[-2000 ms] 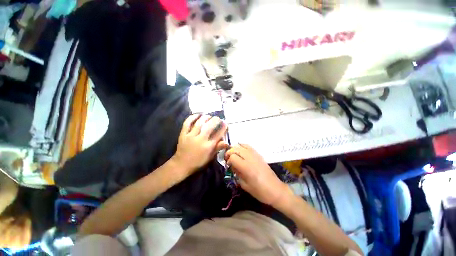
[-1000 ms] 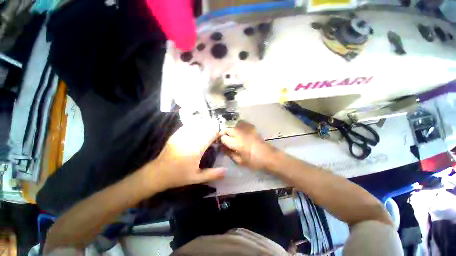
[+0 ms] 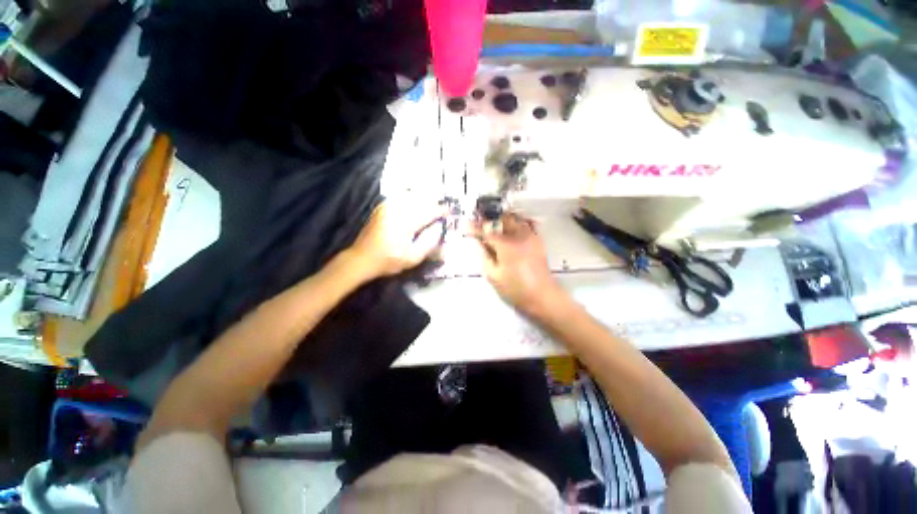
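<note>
A large black fabric part (image 3: 292,211) lies left of the needle and drapes towards the table's front edge. The white sewing machine (image 3: 603,131) with red HIKARI lettering stands across the table. My left hand (image 3: 392,241) rests on the cloth edge just left of the presser foot, its fingertips near the needle. My right hand (image 3: 518,256) is at the right of the presser foot (image 3: 490,208), fingers bent under the machine head. Bright glare hides what the fingertips touch, so I cannot tell whether either hand grips cloth.
Black-handled scissors (image 3: 669,263) lie under the machine arm. A pink holder (image 3: 455,45) stands above the needle end. Striped grey-white panels (image 3: 96,201) are stacked at left beside an orange edge (image 3: 141,236). Striped pieces (image 3: 608,447) hang below the table near blue plastic.
Both hands have moved from the table's front part up to the needle. My left hand has drawn its fingers closer to the presser foot. The view has shifted, showing more of the machine head.
</note>
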